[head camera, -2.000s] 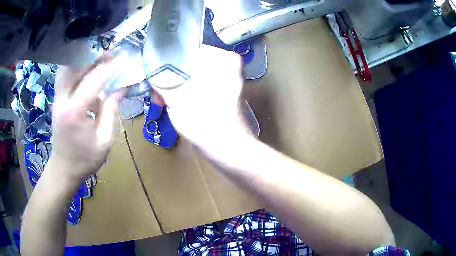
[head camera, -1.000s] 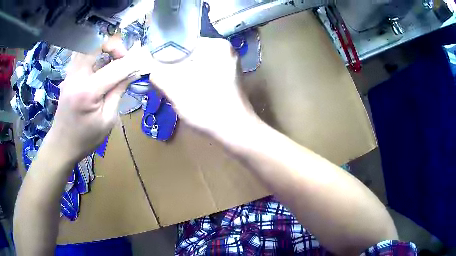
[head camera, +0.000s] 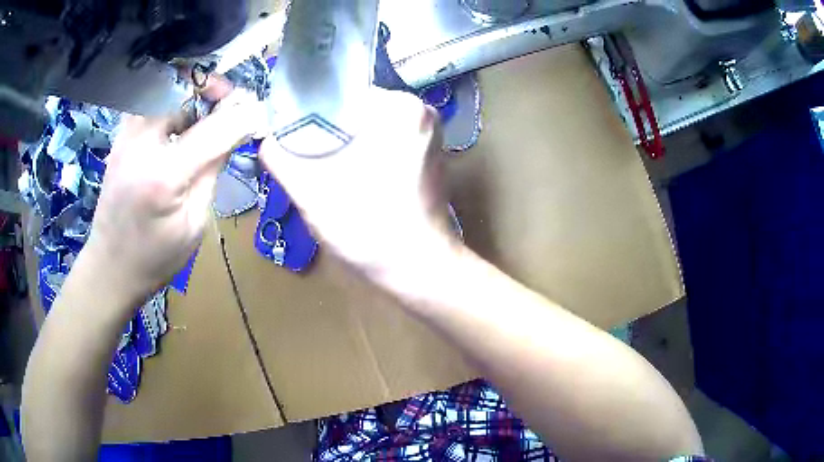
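My left hand (head camera: 163, 189) is raised at the sewing machine, its thumb and fingers bent together near the needle area; a blue corner shows below its palm, but what the fingertips grip is unclear. My right hand (head camera: 361, 180) lies beside and partly behind the pale machine head (head camera: 325, 72) with the chevron mark; its fingertips are hidden. A blue key-ring pouch (head camera: 287, 236) with a silver ring lies below my right hand. A grey rounded piece (head camera: 236, 193) lies between the hands. Another grey and blue piece (head camera: 463, 113) lies right of my right hand.
Creased brown cardboard (head camera: 560, 198) covers the table. Pale grey and blue strips (head camera: 68, 171) are heaped at the left, with blue panels (head camera: 126, 372) below them. A red-handled tool (head camera: 643, 117) lies at the upper right. Dark blue cloth (head camera: 750, 262) is at the right.
Since two seconds ago, my left hand has closed its fingers near the needle area, and a blue corner now shows below its palm. My right hand stays by the machine head. The view has shifted slightly.
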